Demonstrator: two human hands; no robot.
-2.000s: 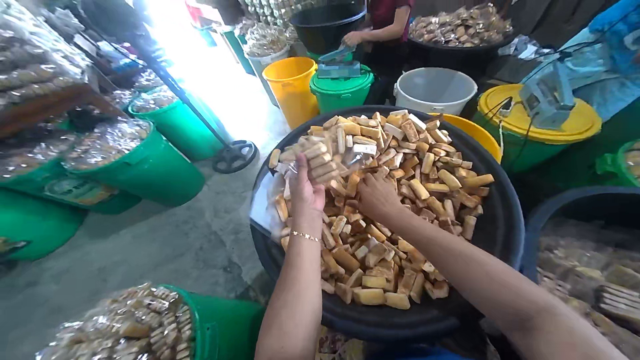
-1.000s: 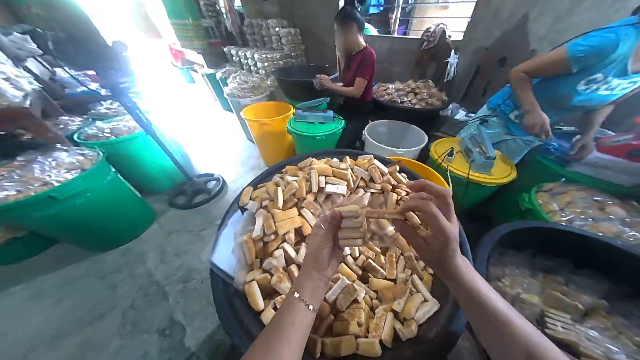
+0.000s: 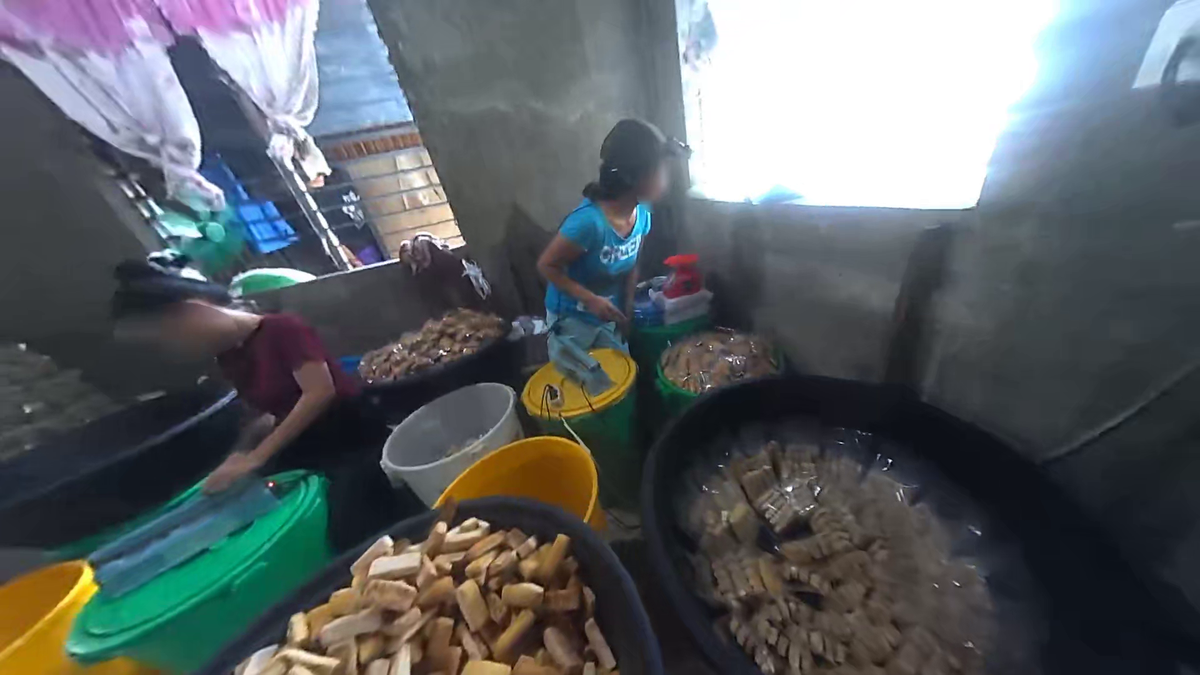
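Note:
Neither my left hand nor my right hand shows in the head view at this moment. Loose rectangular pieces of baked bread or biscuit (image 3: 469,605) fill a round black tub (image 3: 614,572) at the bottom centre. To its right, a larger black tub (image 3: 661,553) holds clear plastic packs of the same kind of pieces (image 3: 797,562). What my hands hold or touch is hidden below or outside the view.
A white bucket (image 3: 450,441), a yellow bucket (image 3: 525,469) and a yellow-lidded green bucket with a sealer (image 3: 581,384) stand behind the tubs. A person in maroon works at a green-lidded bucket (image 3: 197,572). Another, in blue, stands near a bucket of packs (image 3: 717,361).
The view has swung far up and to the right. Both hands, seen earlier over the tub with a stack of pieces and a plastic bag, are out of view. The person in blue now stands more upright.

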